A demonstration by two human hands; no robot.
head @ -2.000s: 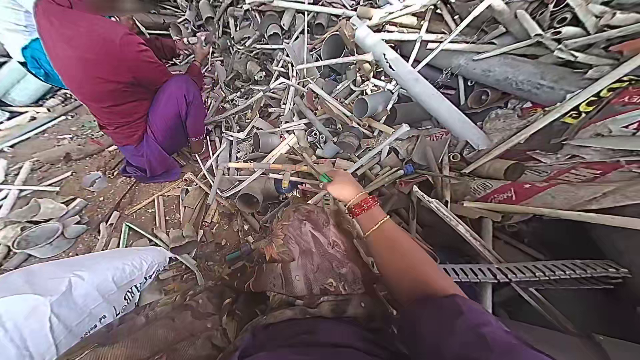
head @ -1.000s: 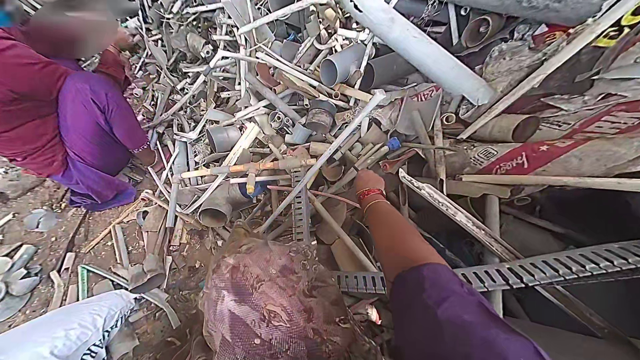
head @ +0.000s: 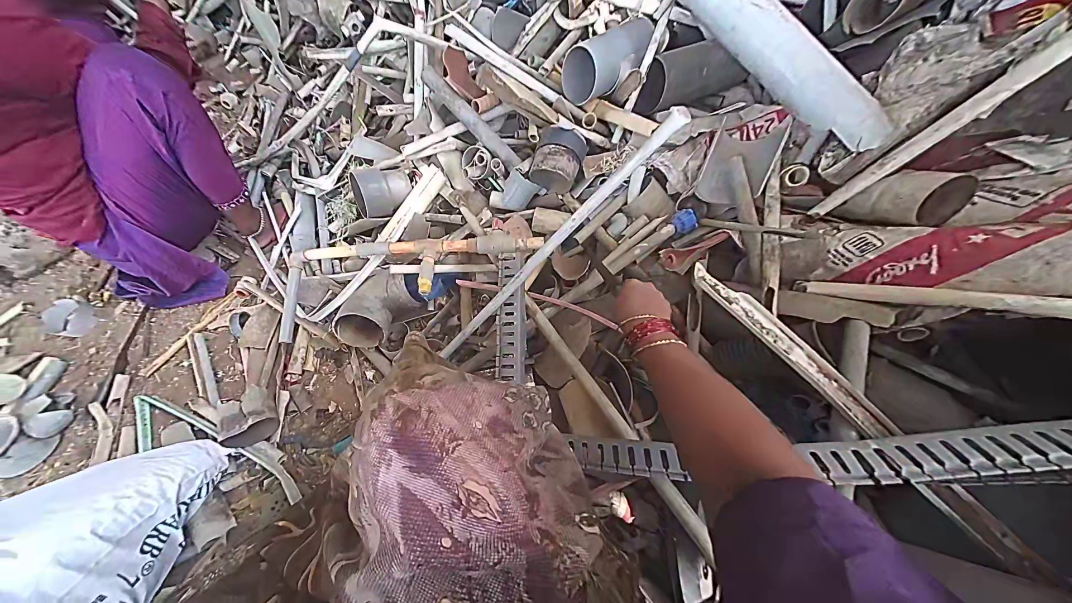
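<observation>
My right hand [head: 641, 303], with red and gold bangles at the wrist, reaches down into a heap of scrap plastic pipes. Its fingers are partly hidden, and whether they hold something cannot be told. Close by lie thin pipe pieces, one with a blue end [head: 685, 221], and a thin pink tube [head: 544, 298]. Left of the hand a long pale pipe [head: 569, 230] lies slantwise across a slotted grey plastic channel [head: 512, 322]. A tan pipe with a tee fitting [head: 427, 247] rests beyond it. My left hand is not in view. A mesh sack [head: 469, 486] fills the bottom middle.
A person in purple and maroon [head: 142, 159] crouches at the left. A white sack [head: 109, 519] lies at lower left. A thick grey pipe [head: 796, 67] slants at upper right, above a red and white printed sack [head: 946, 260]. Another slotted channel [head: 946, 452] crosses at lower right.
Two seconds ago my right hand was at a green-ended piece above the mesh sack; now it is in the heap without that piece plainly seen. The tee pipe and upright slotted channel show since one second ago.
</observation>
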